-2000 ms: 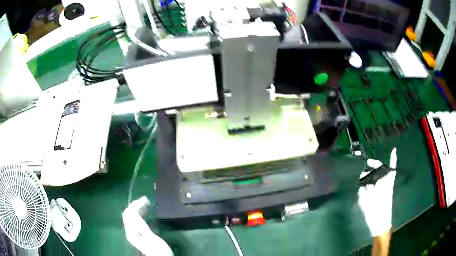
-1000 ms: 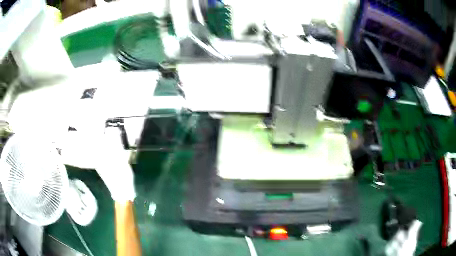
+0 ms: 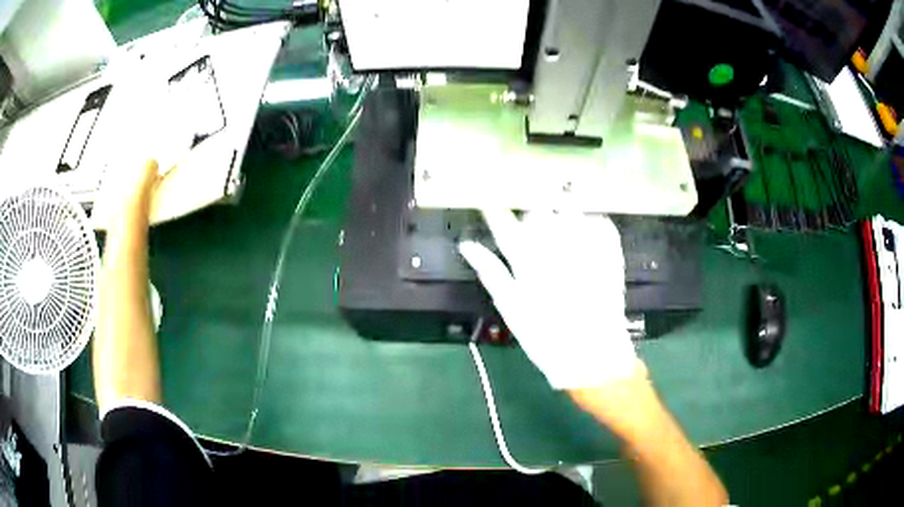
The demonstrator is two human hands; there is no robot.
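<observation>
The press has a pale yellow-green pressing plate [image 3: 555, 163] above a dark lower fixture [image 3: 431, 248]. My right hand [image 3: 570, 292], in a white glove, is over the front of the fixture, its fingertips at the pressing plate's front edge. It hides much of the fixture; whether it holds anything cannot be told. My left hand [image 3: 129, 129], also gloved, is over the white tray [image 3: 188, 188] and blends into its glare. One thin dark phone frame [image 3: 203, 99] lies to its right and another phone frame [image 3: 84, 129] to its left. Its grip cannot be made out.
A white fan [image 3: 38, 282] stands at the left edge. A clear tube [image 3: 282, 257] runs between tray and press. A white cord [image 3: 491, 406] hangs in front. A black mouse [image 3: 765, 325] and a red-edged clipboard [image 3: 887, 317] lie at right. Black cables [image 3: 808, 188] lie behind the mouse.
My right hand has moved from beside the mouse to the front of the press. My left hand came from the bench to the tray and is now farther over it. The camera view has shifted.
</observation>
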